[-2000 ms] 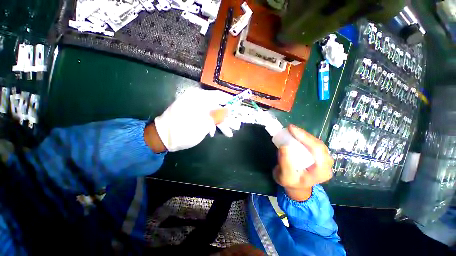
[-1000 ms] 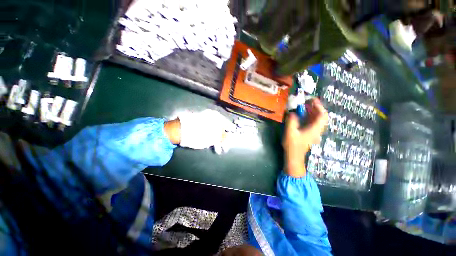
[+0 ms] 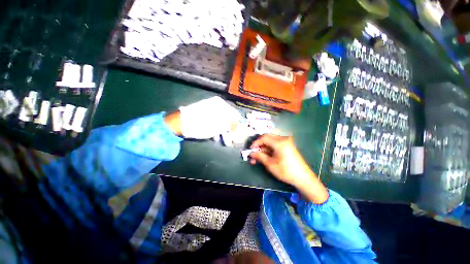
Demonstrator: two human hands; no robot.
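Note:
My left hand (image 3: 208, 119), in a white glove, is low over the bench at the centre with its fingertips around small white parts; blur hides their exact shape. My bare right hand (image 3: 281, 159) is just right of and below it, its fingertips pinching a small white piece (image 3: 249, 152). White plastic parts (image 3: 260, 121) show just beyond the left fingertips. The translucent squeeze bottle (image 3: 311, 89) stands right of the orange press fixture (image 3: 268, 90). A pale rectangular piece (image 3: 276, 70) is in the fixture's slot.
A black tote (image 3: 170, 73) with a heap of white housings is at the upper left. A clear tray (image 3: 372, 172) of parts lies at right, another tray (image 3: 98, 95) at far left. The olive-green press (image 3: 324, 20) overhangs the fixture. A blue item (image 3: 324, 97) and crumpled wipe (image 3: 328, 66) lie beside it.
My right hand let go of the bottle, now beside the fixture, and came back beside my left hand with a small white piece. My left hand remains near the centre.

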